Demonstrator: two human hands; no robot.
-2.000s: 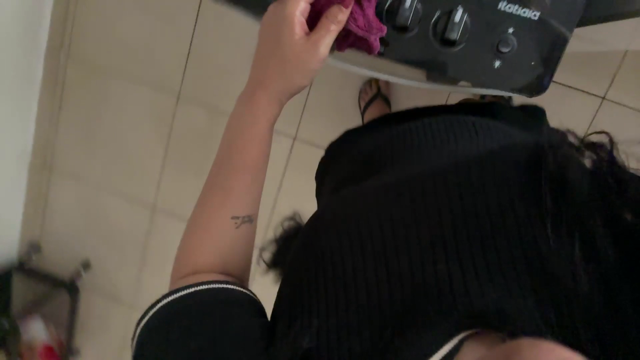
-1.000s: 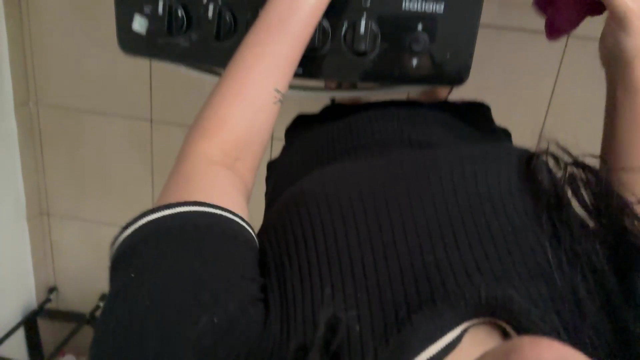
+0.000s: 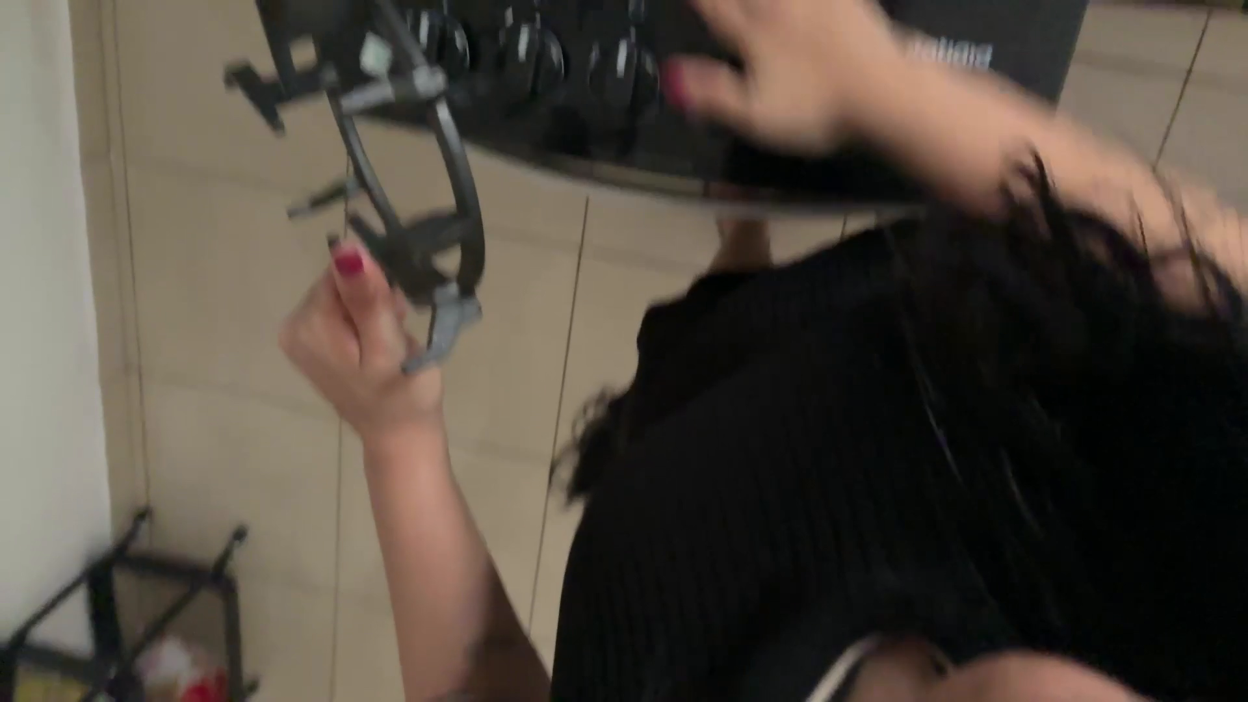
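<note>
My left hand point(image 3: 361, 331) grips a dark metal pan support grate point(image 3: 458, 185) by its lower end, at the left of the view. The grate stands up from the fist, and its upper part overlaps the left corner of a black Itatiaia stove's control panel point(image 3: 575, 146). Over the panel's knobs point(image 3: 624, 76), my right hand point(image 3: 780, 78) is spread and blurred, with nothing visible in it. Whether it touches the stove cannot be told.
A dark metal rack point(image 3: 175, 565) with things in it stands on the tiled floor at the lower left, near a white wall point(image 3: 39, 292). A foot point(image 3: 743, 244) shows below the stove's front edge.
My left hand now holds a grate, out to the left of where that arm reached over the stove. My right hand has come in over the knobs; the purple cloth seen near it earlier is out of sight.
</note>
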